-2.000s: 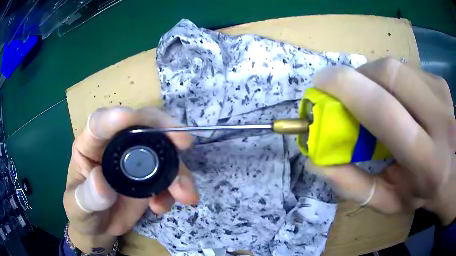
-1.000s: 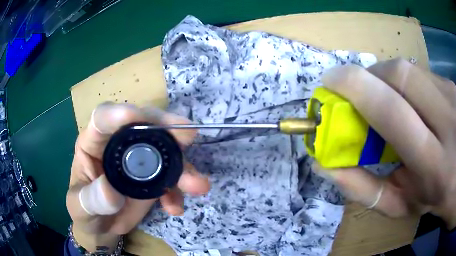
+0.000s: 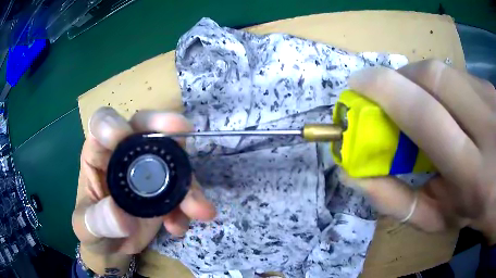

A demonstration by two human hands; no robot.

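My left hand (image 3: pixel 103 179), with pale finger cots, grips the round black part (image 3: pixel 126 200) by its rim, face towards me. The part has a flat silver centre (image 3: pixel 148 175) with a ring of small dots around it. My right hand (image 3: pixel 435 136) is closed around the yellow tool handle (image 3: pixel 370 138) with a blue band. A brass collar (image 3: pixel 322 132) joins the handle to a thin silver shaft (image 3: pixel 245 132). The shaft lies nearly level, and its tip is at the top rim of the black part; exact contact is hard to tell.
Below the hands a crumpled white cloth (image 3: pixel 261 190) with dark specks lies on a tan board (image 3: pixel 130 84). The board is on a green surface (image 3: pixel 125 32). A blue object (image 3: pixel 26 59) and clear plastic are at the upper left, with dark small parts at the left edge.
The black part has shifted slightly left since the last frame, and its ring of dots shows more clearly. The left fingers at its top have changed position. The tool has risen slightly.
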